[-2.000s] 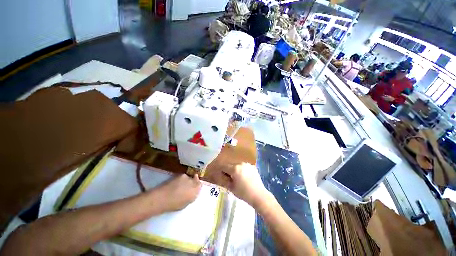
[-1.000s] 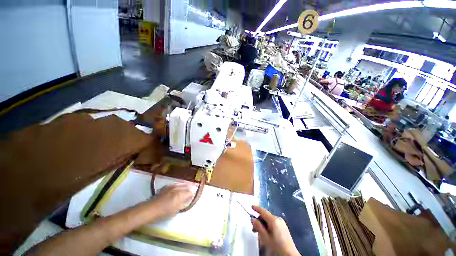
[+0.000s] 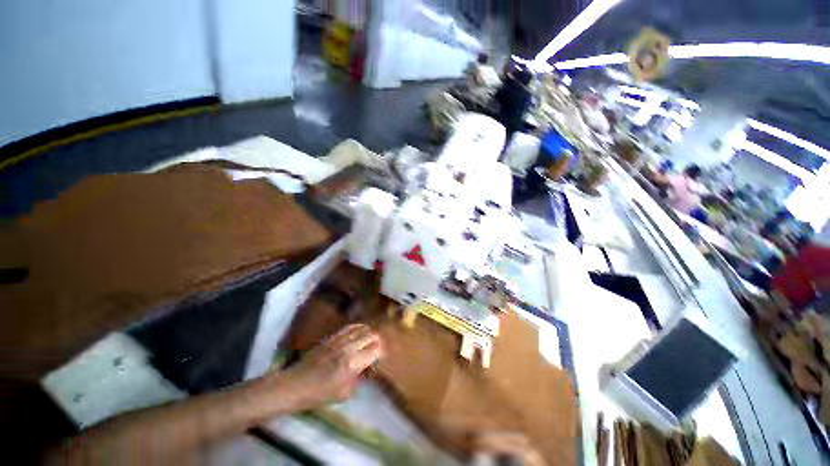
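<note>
The brown bag panel (image 3: 446, 369) lies under the white pattern sewing machine (image 3: 428, 241) and spreads towards me. The yellow-gold clamp frame (image 3: 450, 320) shows below the machine head, its short legs over the panel. My left hand (image 3: 339, 366) is at the panel's left part, fingers curled on its edge. My right hand (image 3: 502, 446) is blurred and cut off by the bottom edge, at the panel's near part; its grip cannot be told. The white template sheet (image 3: 369, 410) shows blurred beneath, partly hidden by my left arm. No handle strap can be made out.
A large brown panel pile (image 3: 164, 237) is at the left, beside the dark bed plate (image 3: 214, 328). The control screen (image 3: 683, 364) stands at the right, with brown pieces edge-on (image 3: 642, 441) below it. A person in red (image 3: 805, 273) is at the far right.
The template has shifted right, baring the dark plate on the left. More brown panel and the clamp frame now show. My right hand has moved to the panel's near part. The view has turned.
</note>
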